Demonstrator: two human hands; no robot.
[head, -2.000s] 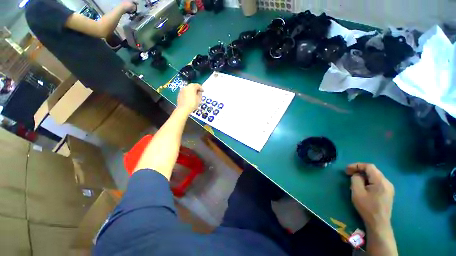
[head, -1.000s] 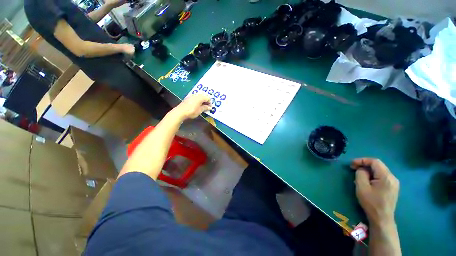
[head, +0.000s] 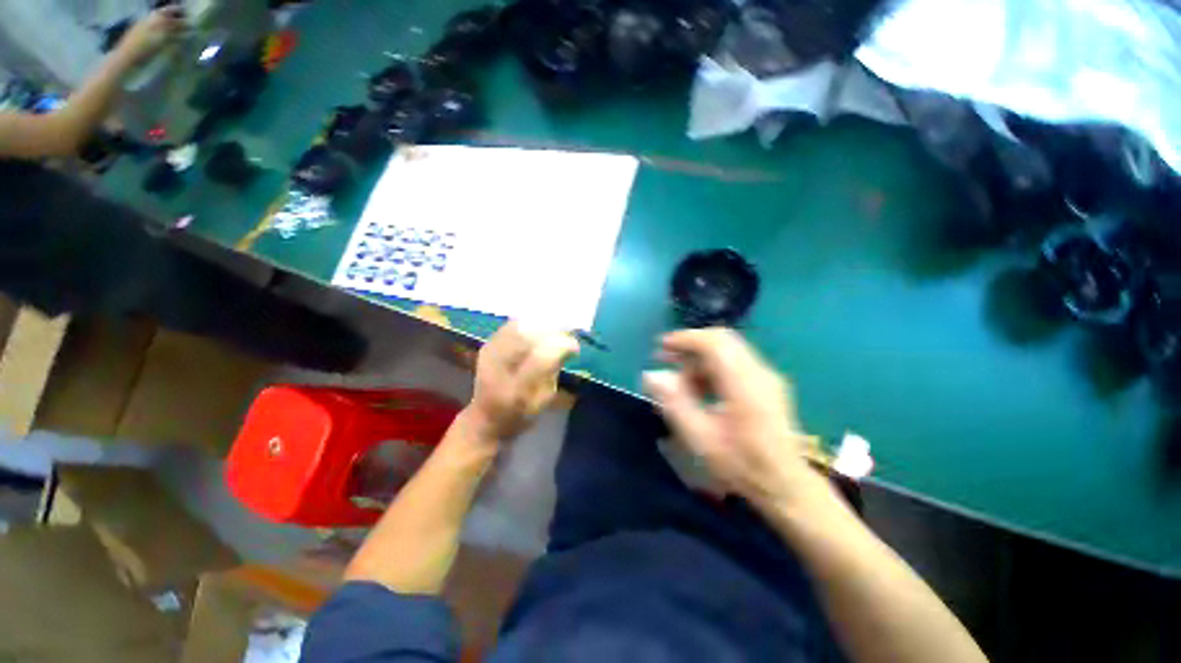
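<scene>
A black cup housing point(head: 714, 288) sits open side up on the green bench, just beyond my right hand. The white tray board point(head: 518, 214) lies to the left, with rows of small dark round inserts point(head: 402, 255) at its left end. My left hand point(head: 522, 373) is at the tray's near edge, its fingers closed on a small dark part point(head: 589, 339) that sticks out to the right. My right hand point(head: 725, 402) is in front of the housing, thumb and fingers apart, blurred, with nothing visible in it.
More black housings point(head: 395, 110) stand beyond the tray, with a heap and crumpled white wrapping point(head: 764, 97) behind. Small pale parts point(head: 303, 214) lie left of the tray. A red stool point(head: 311, 453) and cardboard boxes point(head: 117, 531) are below. Another person's arm point(head: 91, 110) is at upper left.
My left hand has left the insert rows and moved right, now with a small dark part. My right hand has moved left towards it and opened. The view has shifted.
</scene>
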